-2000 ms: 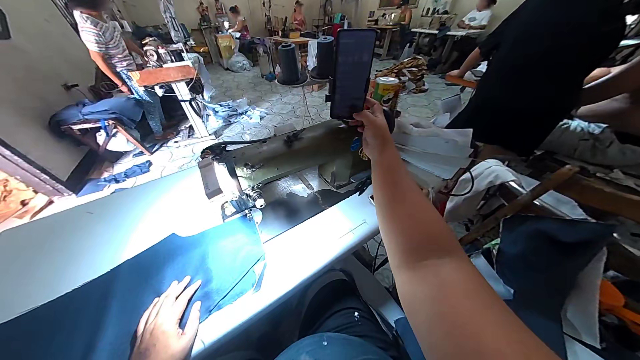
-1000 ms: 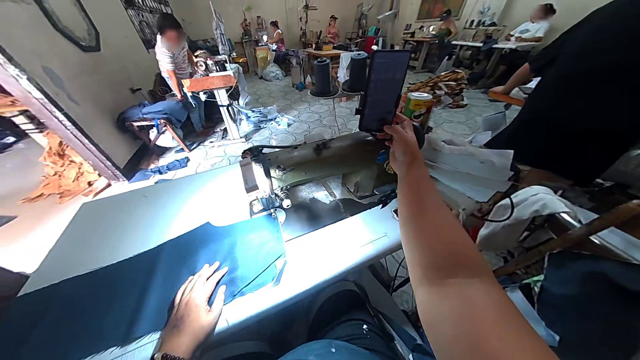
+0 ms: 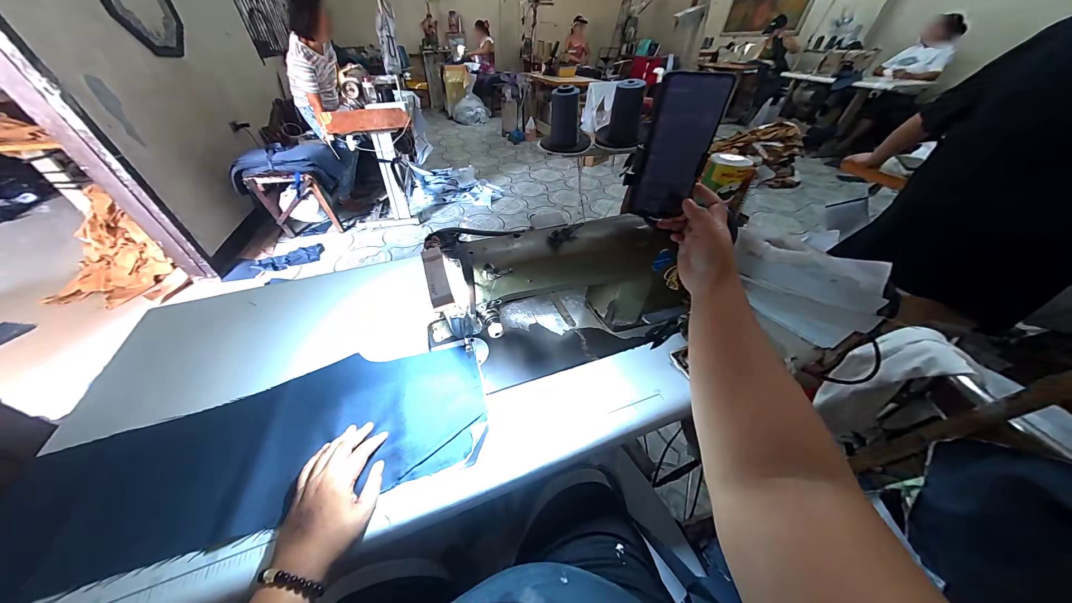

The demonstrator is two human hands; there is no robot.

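My left hand (image 3: 335, 490) lies flat with spread fingers on a dark blue fabric panel (image 3: 209, 452), which is spread over the white sewing table (image 3: 578, 402). The panel's right end reaches the needle area of an industrial sewing machine (image 3: 569, 260). My right hand (image 3: 703, 239) is raised over the machine's right end, its fingers at the lower edge of an upright dark smartphone (image 3: 682, 142). Whether the phone rests on a mount cannot be told. Two dark thread cones (image 3: 565, 117) stand behind the machine, left of the phone.
A can (image 3: 727, 174) and white papers (image 3: 821, 285) are right of the machine. A person in black (image 3: 971, 167) stands close at right. Another person (image 3: 314, 75) stands by a machine at back left. Cloth scraps (image 3: 456, 186) lie on the floor.
The view has turned left. My left hand stays on the blue fabric, and my right hand stays at the phone.
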